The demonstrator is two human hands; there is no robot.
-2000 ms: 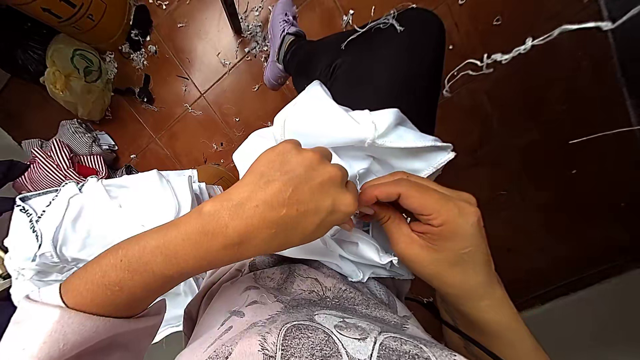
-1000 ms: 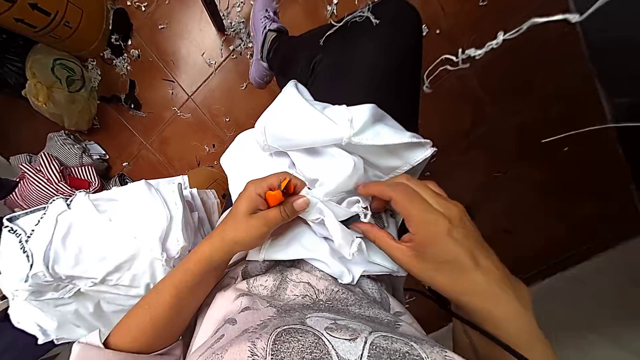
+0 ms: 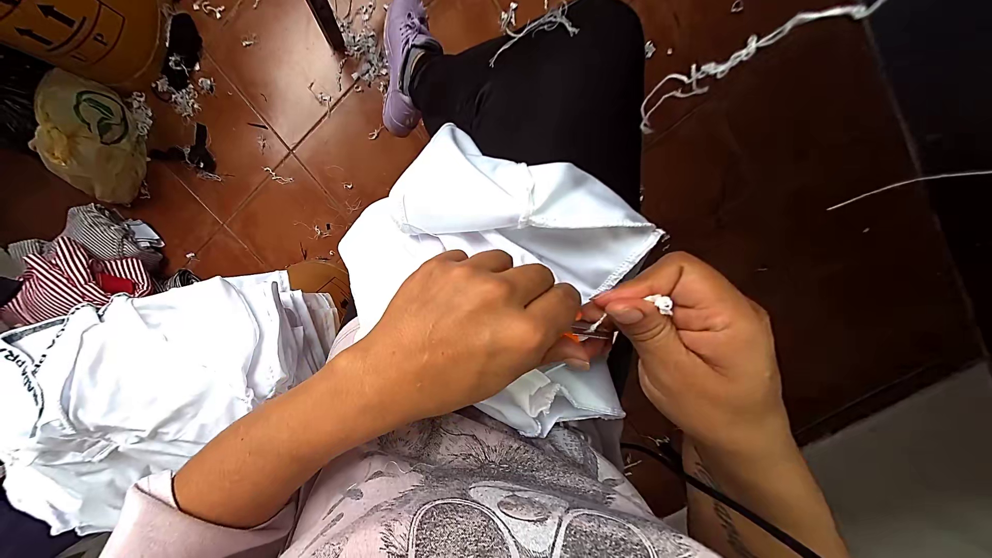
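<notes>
White sewn fabric lies bunched over my lap. My left hand is curled over its right part, closed around a small orange-handled tool with a thin metal part; the fingers hide most of it, so its kind is unclear. Right beside it, my right hand pinches a white thread between thumb and forefinger. A small tangled end of the thread sticks out above the thumb, and its other end runs to the metal part of the tool.
To the left lies a pile of white garments, with striped cloth behind it. A tied plastic bag stands near a yellow container. Thread scraps litter the tiled floor. A dark cable passes my right forearm.
My left hand, which showed the orange tool over the fabric a second ago, has turned over and moved right, next to my right hand. The right hand now pinches a thread.
</notes>
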